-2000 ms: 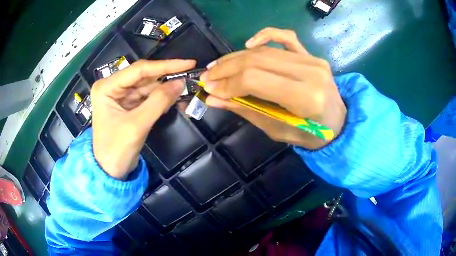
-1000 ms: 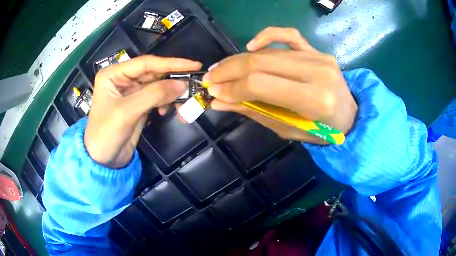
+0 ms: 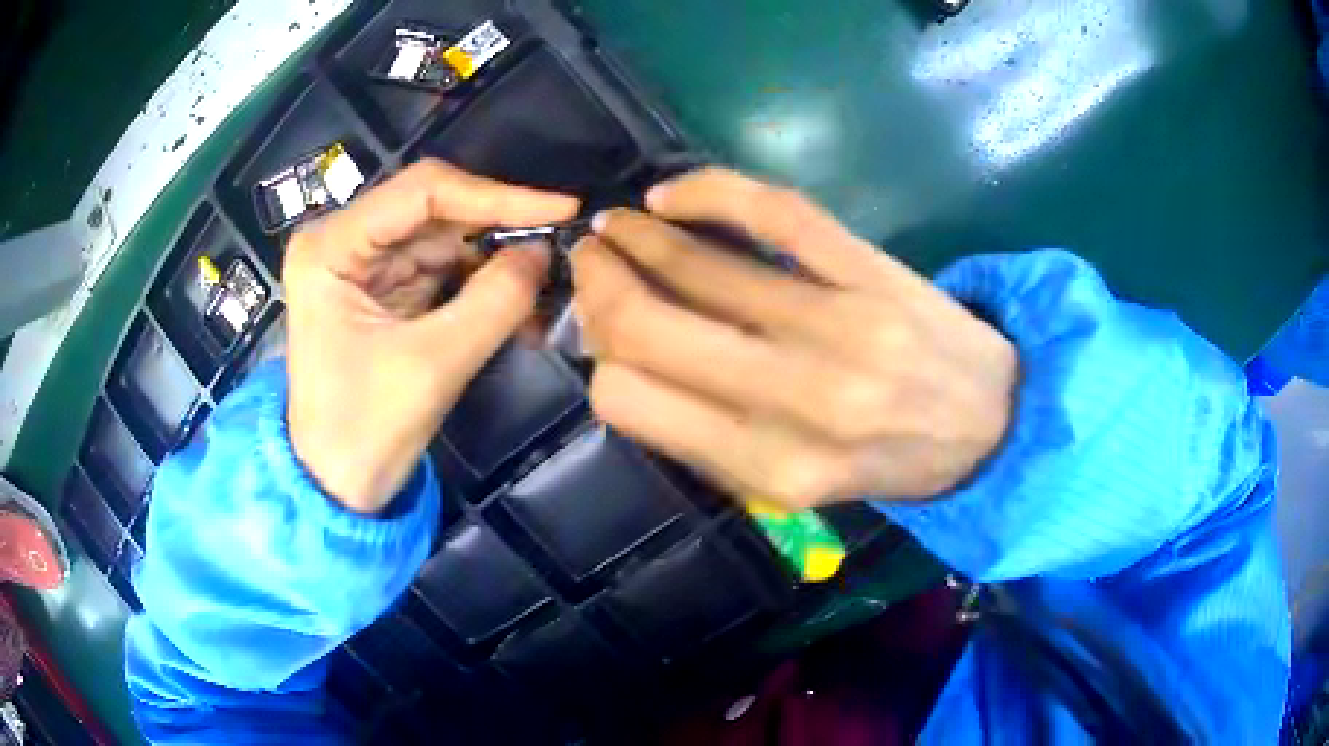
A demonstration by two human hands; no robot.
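My left hand (image 3: 394,313) pinches a small black device unit (image 3: 522,235) between thumb and index finger above the black tray. The unit is seen nearly edge-on. My right hand (image 3: 802,335) is at its right side, back of the hand up, fingertips at or very near the unit. The green and yellow rear end of the tweezers (image 3: 802,542) sticks out below my right hand; their points are hidden. A pale patch, perhaps the battery, shows blurred between the hands.
The black blister tray (image 3: 595,503) lies on the green surface (image 3: 816,131). Three device units sit in its upper-left pockets, one being a black housing with a yellow-ended battery (image 3: 311,187). A white strip (image 3: 190,102) runs along the left. A pink-red fan (image 3: 26,551) is at the left edge.
My right hand has turned over the unit, and the tweezers' rear end has swung down and left. The unit has tilted edge-on. The battery beside it is now mostly hidden.
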